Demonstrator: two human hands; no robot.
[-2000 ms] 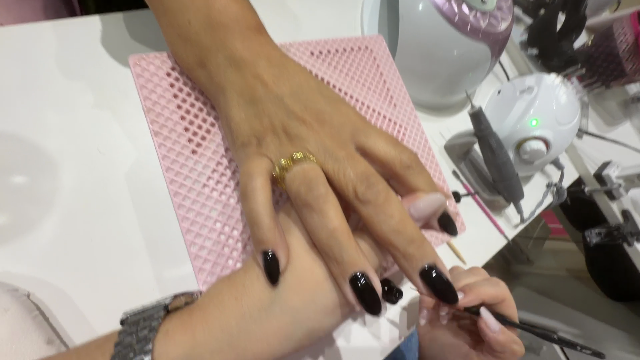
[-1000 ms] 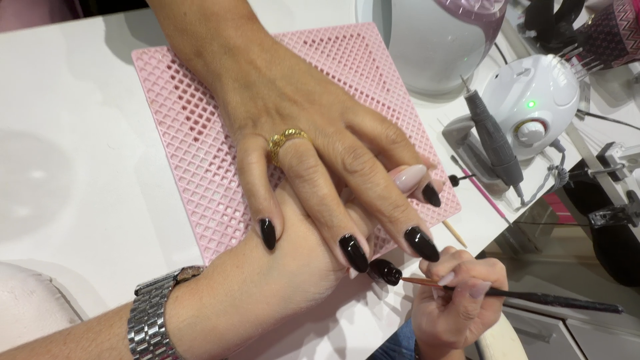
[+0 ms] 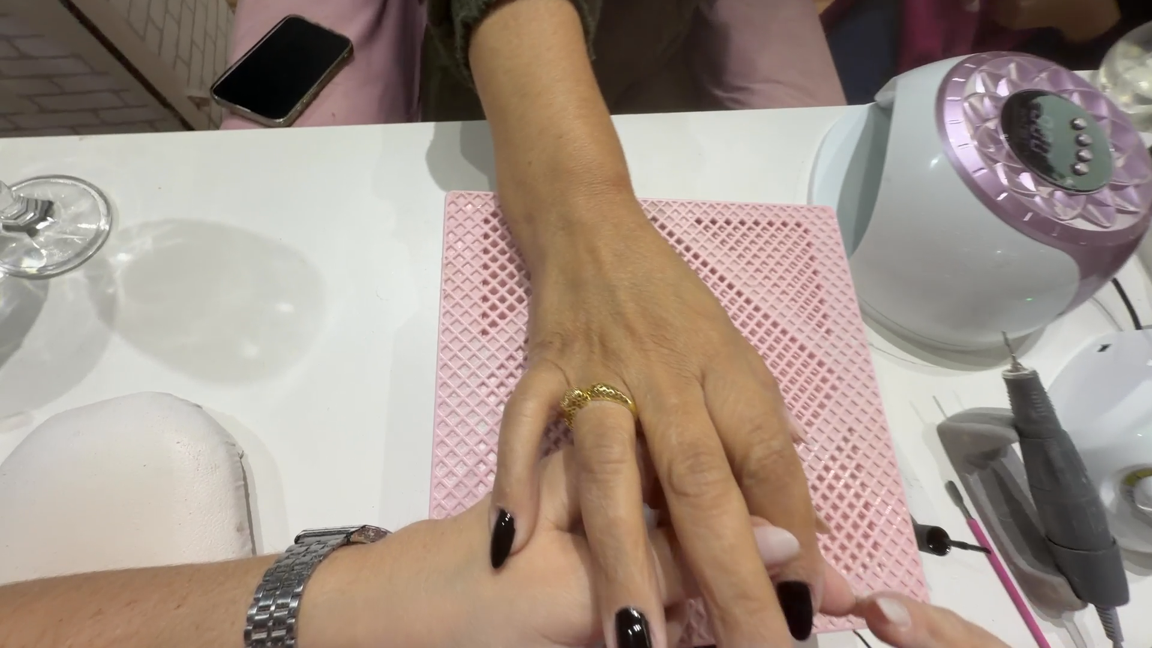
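My left hand (image 3: 450,576), with a metal-band watch on the wrist (image 3: 292,585), lies palm up under another person's hand (image 3: 630,315) and holds its fingers. My left thumb, its nail pale, rests by that hand's index finger. The other person's hand is palm down, with a gold ring (image 3: 597,403) and glossy black nails (image 3: 633,627). Part of my right hand (image 3: 931,623) shows at the bottom right edge, beside the other person's fingers; most of it is out of frame, so what it holds is hidden. A pink lattice mat (image 3: 792,297) lies beneath.
A white and pink nail lamp (image 3: 972,207) stands at the upper right. Below are a nail drill handpiece (image 3: 1062,486) on a grey stand, a pink-handled tool (image 3: 1008,576) and a black-capped brush (image 3: 931,540). A white cushion (image 3: 126,477) and a glass base (image 3: 58,225) are on the left.
The thin brush held in my right hand in both earlier frames is no longer visible. My right hand is now mostly out of frame. The view has turned and moved closer.
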